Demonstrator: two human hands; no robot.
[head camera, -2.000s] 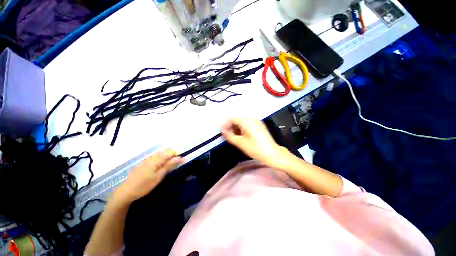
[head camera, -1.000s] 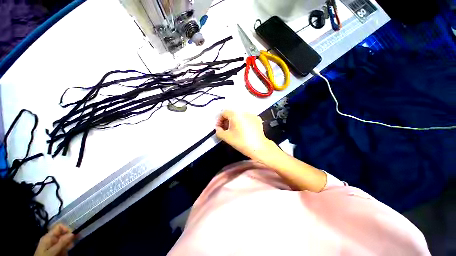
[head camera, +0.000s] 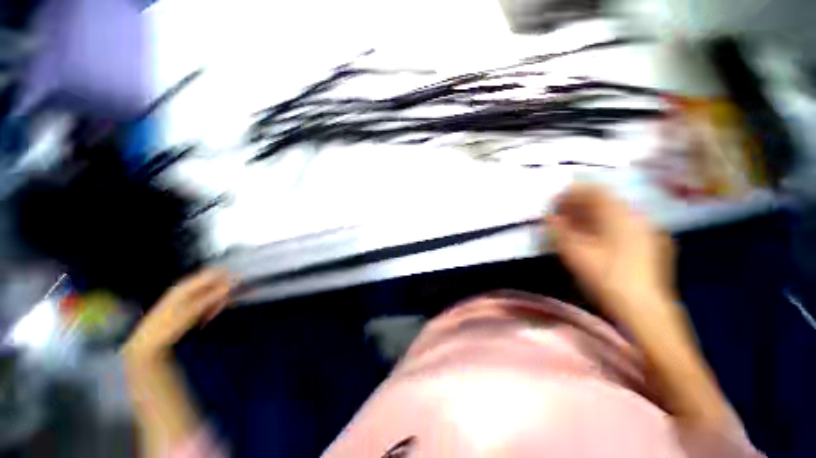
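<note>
The frame is strongly blurred. A dark fabric strip (head camera: 394, 254) lies stretched along the near edge of the white table. My left hand (head camera: 199, 300) holds its left end at the table edge. My right hand (head camera: 601, 234) holds its right end. A loose bundle of cut dark strips (head camera: 447, 103) lies on the table beyond the strip. The scissors (head camera: 711, 143) show as a red and yellow blur right of the bundle. The pale measuring scale (head camera: 291, 253) shows faintly beside the strip's left part.
A black tangled strip pile (head camera: 98, 219) is at the left, with a light purple bin (head camera: 89, 58) behind it. A dark blurred shape, probably the smartphone (head camera: 756, 112), is at the far right. Dark blue fabric hangs below the table edge.
The view has swung left, so the table contents appear further right and blurred. Both hands still hold the strip stretched between them; the bin is back in view.
</note>
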